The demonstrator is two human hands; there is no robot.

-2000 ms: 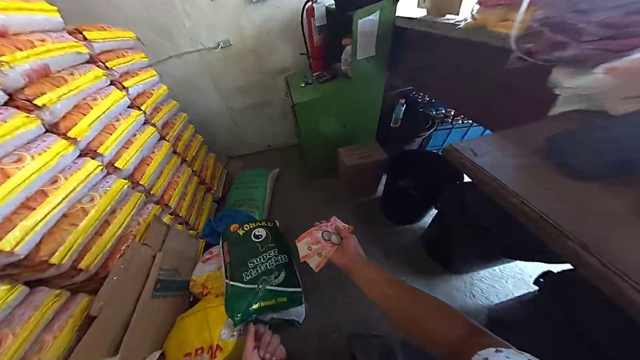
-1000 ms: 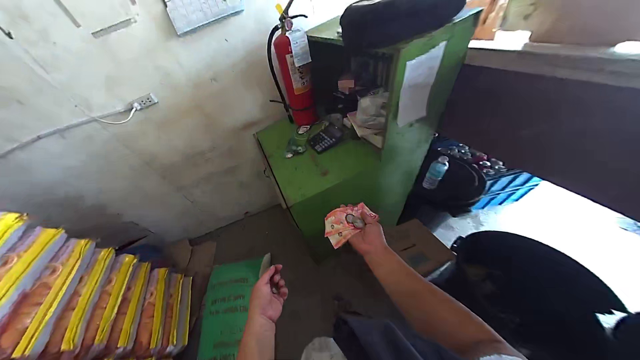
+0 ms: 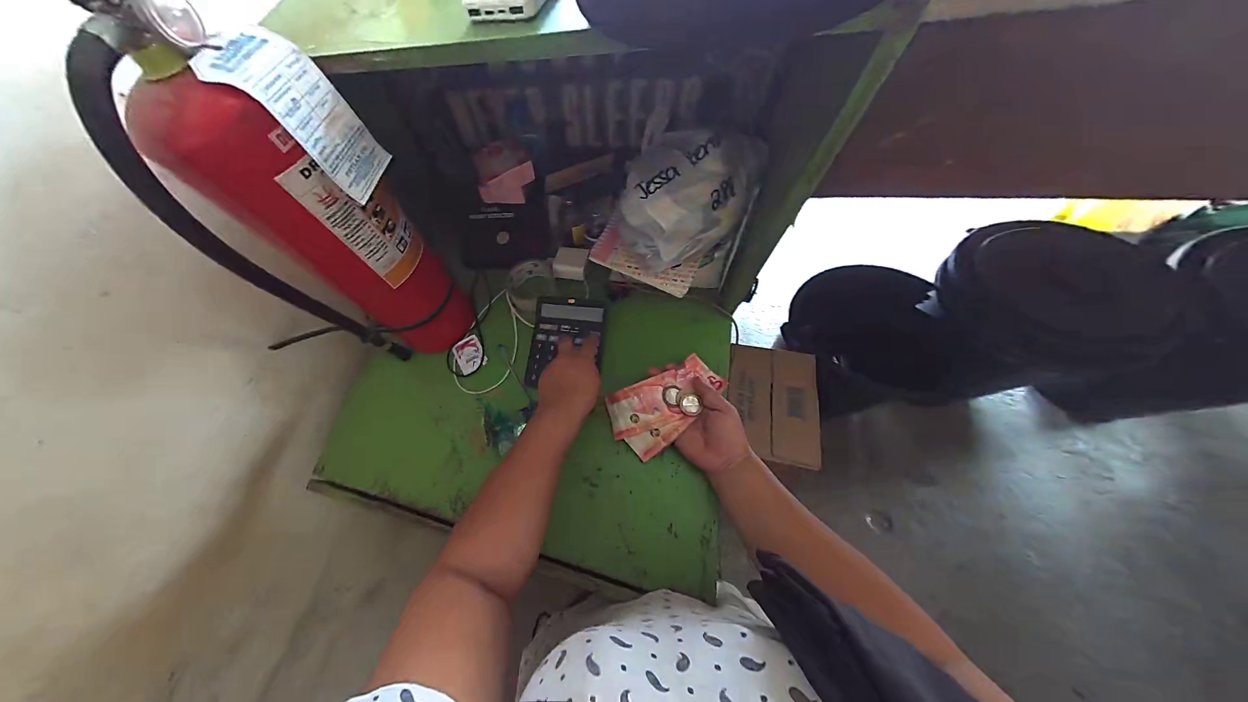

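Observation:
My left hand (image 3: pixel 568 375) touches the keys of a black calculator (image 3: pixel 555 359) that lies on the green desktop (image 3: pixel 624 517); its fingertips rest on the upper keys and it holds nothing. To its right, my right hand (image 3: pixel 715 429) holds red-orange banknotes (image 3: pixel 651 411), fanned out, with two coins (image 3: pixel 682 400) on top of them near the thumb. A white cable (image 3: pixel 485 390) curls beside the calculator's left edge.
A red fire extinguisher (image 3: pixel 292 205) stands at the desktop's back left. Behind the calculator, an open compartment holds a tied plastic bag (image 3: pixel 687 200), papers and a black box (image 3: pixel 505 229). A cardboard box (image 3: pixel 778 409) and black tubs (image 3: pixel 1063 302) stand to the right.
The view has moved in close over the green cabinet. My left hand, raised above the floor a second ago, is now on the calculator. The banknotes and coins are still in my right hand.

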